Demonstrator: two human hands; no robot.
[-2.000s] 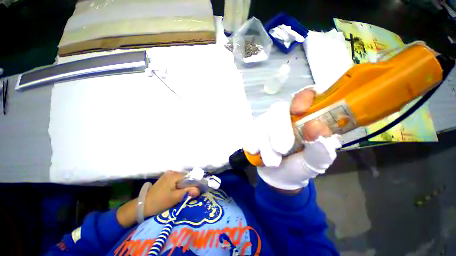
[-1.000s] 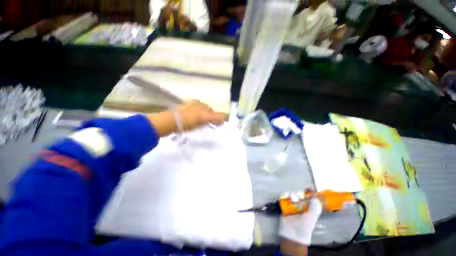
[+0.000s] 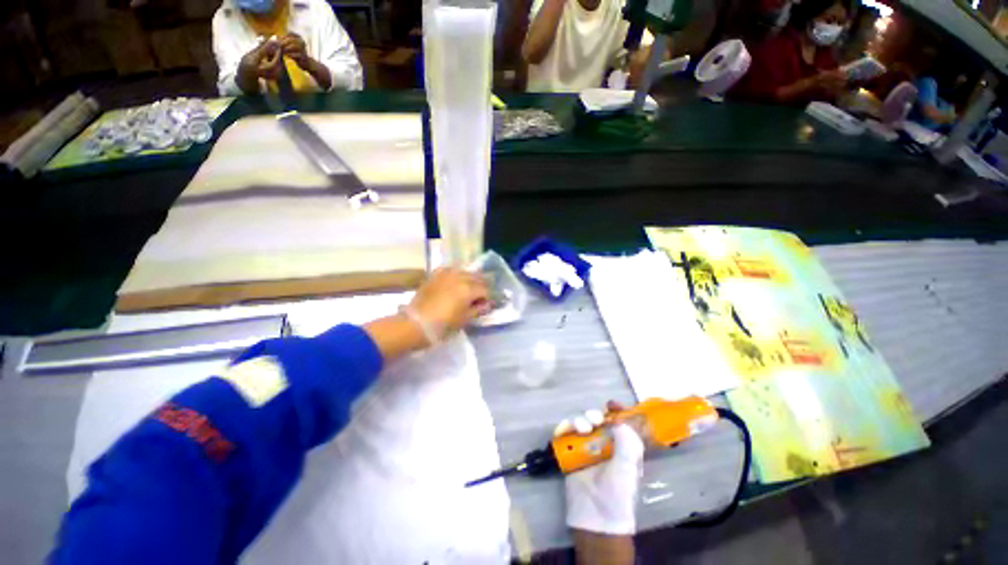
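Note:
My left hand (image 3: 451, 302), bare with a pale bracelet, reaches to the clear screw container (image 3: 500, 289) beside the post; its fingertips are at the container's opening, and what they hold is hidden. My right hand (image 3: 606, 477), in a white glove, is closed around the orange electric screwdriver (image 3: 670, 425), whose thin dark bit points left over the edge of the white padding sheet (image 3: 420, 464). One light bar (image 3: 155, 343) lies at the left, partly on the padding. Another light bar (image 3: 318, 152) with a small white end piece lies on the foam-topped board (image 3: 298, 237).
A blue tray (image 3: 553, 268) holds white pieces. A white folded sheet (image 3: 652, 320) and a yellow-green printed sheet (image 3: 796, 359) lie to the right. A clear post (image 3: 460, 121) stands at the centre. A small clear bottle-like item (image 3: 538, 364) stands near the driver. People work opposite, across the dark green conveyor.
The view has tilted up and shifted. My left hand has moved from the foam board's edge to the screw container. The light bar on the board lies free of my hand. My right hand keeps the screwdriver.

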